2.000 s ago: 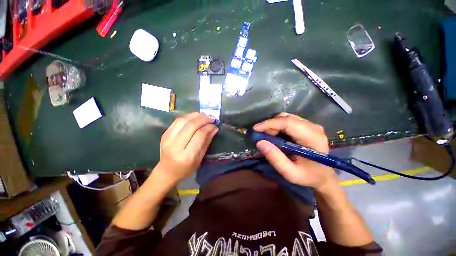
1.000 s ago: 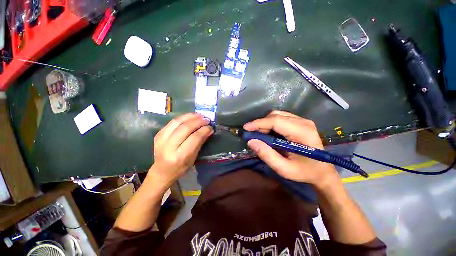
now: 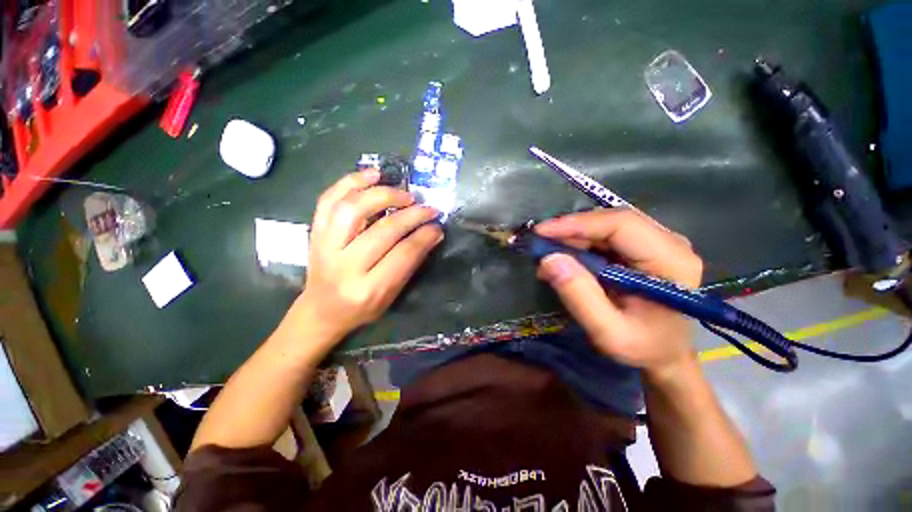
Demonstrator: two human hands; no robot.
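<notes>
My right hand [image 3: 625, 280] holds the dark blue soldering iron [image 3: 675, 292], its metal tip pointing left, a little right of the boards. My left hand [image 3: 365, 255] lies over the near circuit board and its screen, which are mostly hidden under the fingers. The black round part [image 3: 393, 170] at that board's far end shows above the fingers. The fingertips are at the lower end of a second blue circuit board [image 3: 433, 165] with silver patches. Whether they grip a board is hidden.
Tweezers [image 3: 580, 178] lie beyond my right hand, partly covered by it. A white rectangular module [image 3: 282, 243], a white square [image 3: 167, 279] and a white rounded pad [image 3: 247, 148] lie left. A clear window [image 3: 678, 86] and a black electric screwdriver [image 3: 830, 170] lie right. A red tray [image 3: 75, 125] stands at upper left.
My left hand has moved up over the near board, covering most of it. The iron tip has moved away from the board's lower end, to the right. The whole view has shifted.
</notes>
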